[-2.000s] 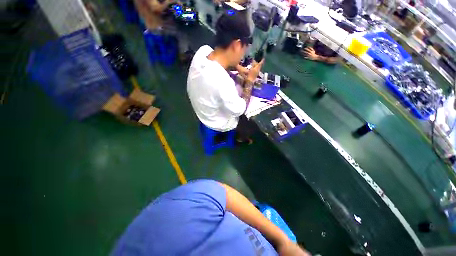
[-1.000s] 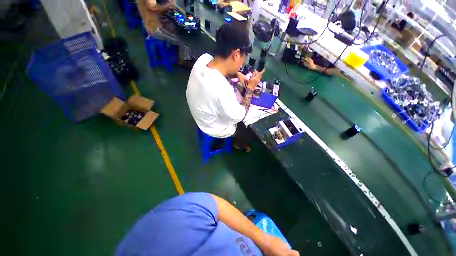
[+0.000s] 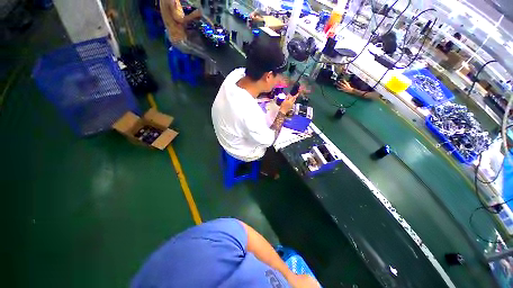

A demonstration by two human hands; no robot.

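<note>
My left arm in a blue sleeve crosses the bottom. My left hand (image 3: 304, 280) is cut off by the bottom edge, its fingers out of the picture. My right hand is not in view. Black cylindrical housings lie or stand apart on the green belt: one near the lower right (image 3: 454, 259), one further up (image 3: 383, 151), one small near the far part (image 3: 340, 112). A small white scrap (image 3: 393, 271) lies on the dark bench (image 3: 360, 225) right of my hand.
A light-blue stool (image 3: 297, 265) is beside my arm. A person in white (image 3: 239, 115) sits at the bench, handling something small. A divided blue box (image 3: 325, 167) lies on the bench. An open carton (image 3: 160, 118) and blue crate (image 3: 84, 90) stand on the floor.
The view has shifted slightly. The housings have moved along the belt towards the far end. My left hand shows a little further left and less of it is visible.
</note>
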